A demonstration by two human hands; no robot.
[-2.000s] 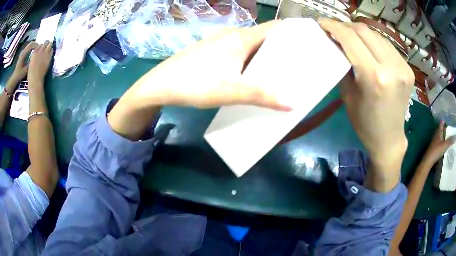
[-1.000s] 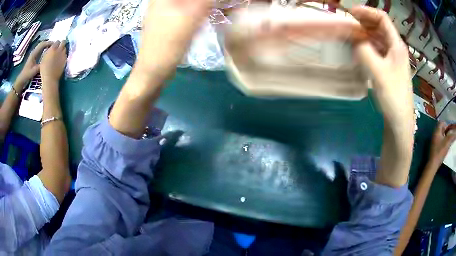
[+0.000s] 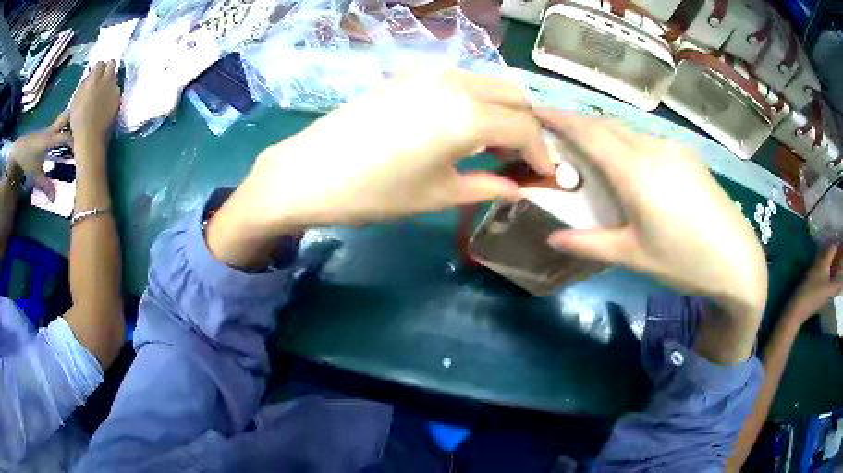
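Note:
A cream housing (image 3: 529, 249) stands on the green bench in front of me, its hollow side partly showing and its end turned up. A reddish-brown strap (image 3: 531, 175) lies at this end, with a white disc (image 3: 567, 176) beside it. My left hand (image 3: 407, 148) has its fingers on the strap end, and they hide most of it. My right hand (image 3: 647, 199) grips the housing around its upper end, thumb on the near face. Whether the disc is fixed on cannot be told.
Clear plastic bags (image 3: 370, 51) lie at the back. Finished housings with straps (image 3: 605, 48) stand in rows at upper right. Loose white discs (image 3: 765, 220) are scattered at right. One small white dot (image 3: 446, 363) lies near the front edge. Neighbours' arms show at both sides.
The housing has come down from the blurred raised position onto the bench and its end now faces up. My left hand has moved in to the strap end. More finished housings show at upper right.

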